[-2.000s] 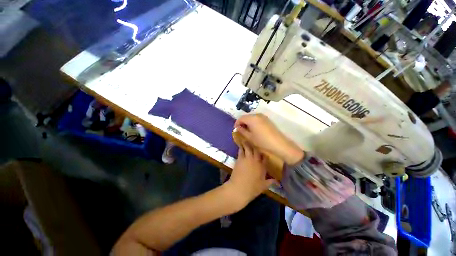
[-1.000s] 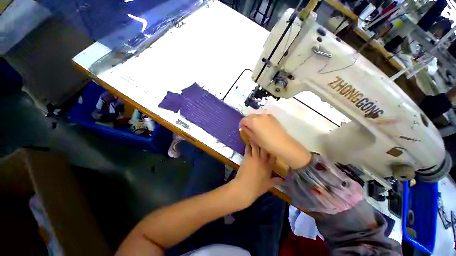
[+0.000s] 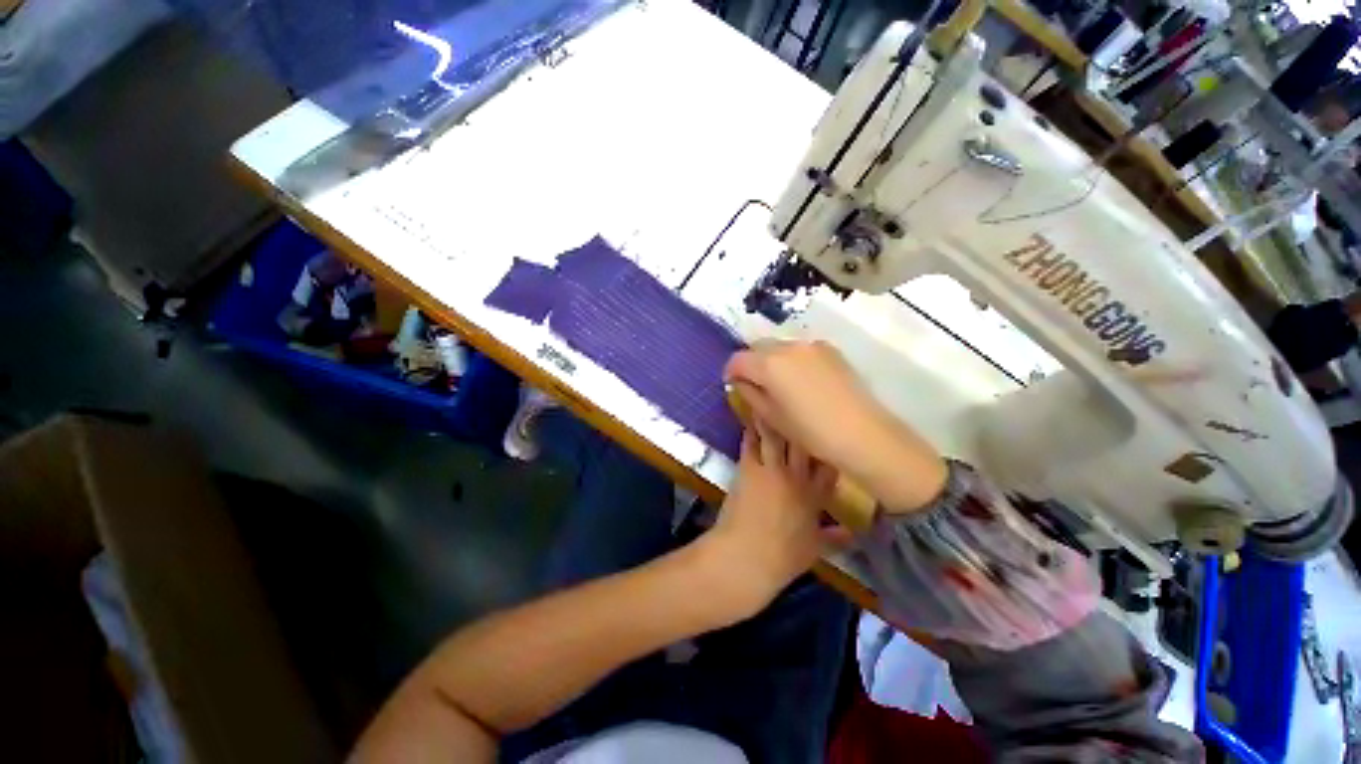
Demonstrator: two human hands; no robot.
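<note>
A purple fabric strip (image 3: 645,332) with pale stitch lines and frayed edges lies flat on the white machine table, its near end under my hands. A yellow-tan template (image 3: 851,505) lies on the strip, mostly hidden by my hands. My left hand (image 3: 776,500) presses the template down with its fingers. My right hand (image 3: 818,400) lies just beyond and partly over the left, fingertips pinched at the template's tip. A tiny pale piece, seemingly marking chalk, shows at those fingertips, mostly hidden.
A cream-white sewing machine (image 3: 1067,284) stands close beyond my right hand. Clear plastic sheet (image 3: 396,112) covers the table's far left end. A blue basket (image 3: 358,351) sits below the wood edge; another blue tray (image 3: 1251,649) is at right. A cardboard box (image 3: 164,567) stands lower left.
The view has shifted, so the table and machine sit slightly further right in the picture. Both hands stay at the template, with the right fingertips still at its tip. The strip lies as before.
</note>
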